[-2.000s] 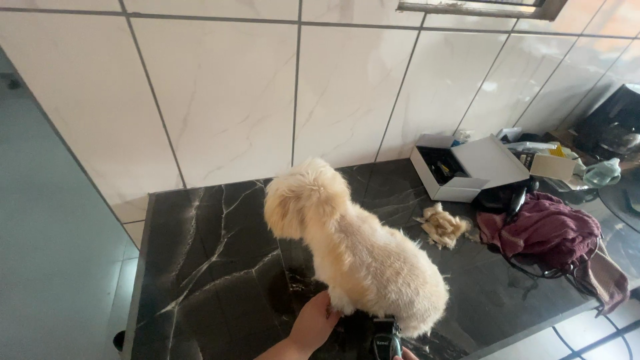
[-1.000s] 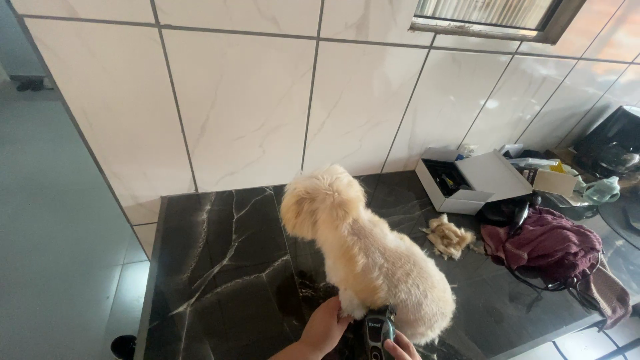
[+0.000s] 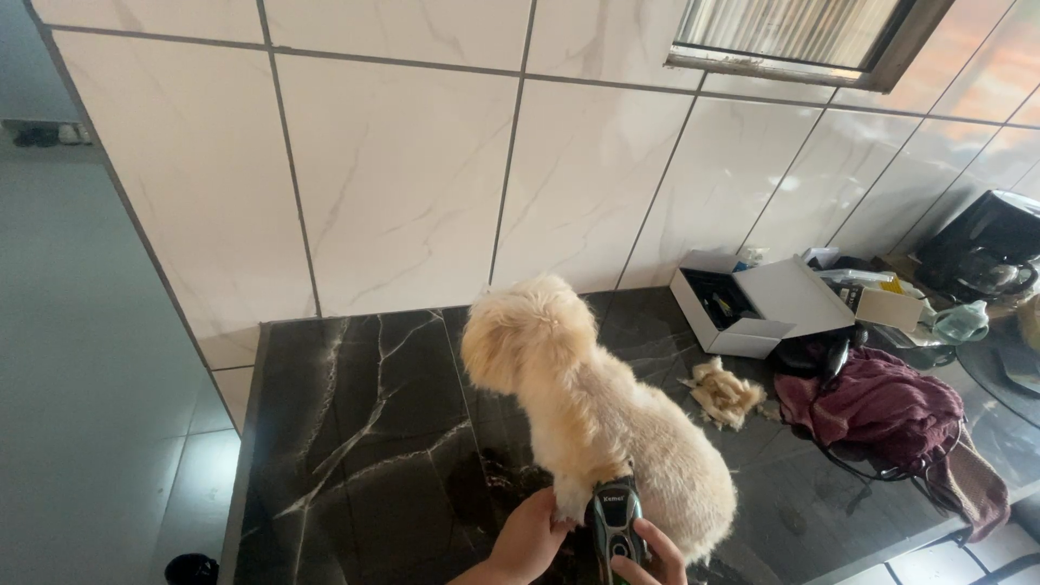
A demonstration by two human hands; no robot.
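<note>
A small cream-coloured dog (image 3: 617,414) with short-clipped fur sits on the black marble-look counter (image 3: 366,455), its head turned toward the left. My left hand (image 3: 526,538) holds the dog's front paw from the left side. In my right hand (image 3: 656,552) is a black Kemei hair clipper (image 3: 615,520), upright in view, its blade end against the fur of the dog's side just behind the front leg. Only some fingers of the right hand show at the bottom edge. A clump of cut fur (image 3: 725,393) lies on the counter to the right of the dog.
An open white box (image 3: 731,313) stands by the tiled wall (image 3: 406,179). Right of the fur lie a maroon cloth (image 3: 886,406) and a dark cord. A coffee maker (image 3: 979,244) and small packages are behind. The counter's left edge drops to the floor (image 3: 81,366).
The clipper has moved up from the bottom edge of the view, to the dog's side near the front leg. My left hand stays at the front paw. The view has shifted a little.
</note>
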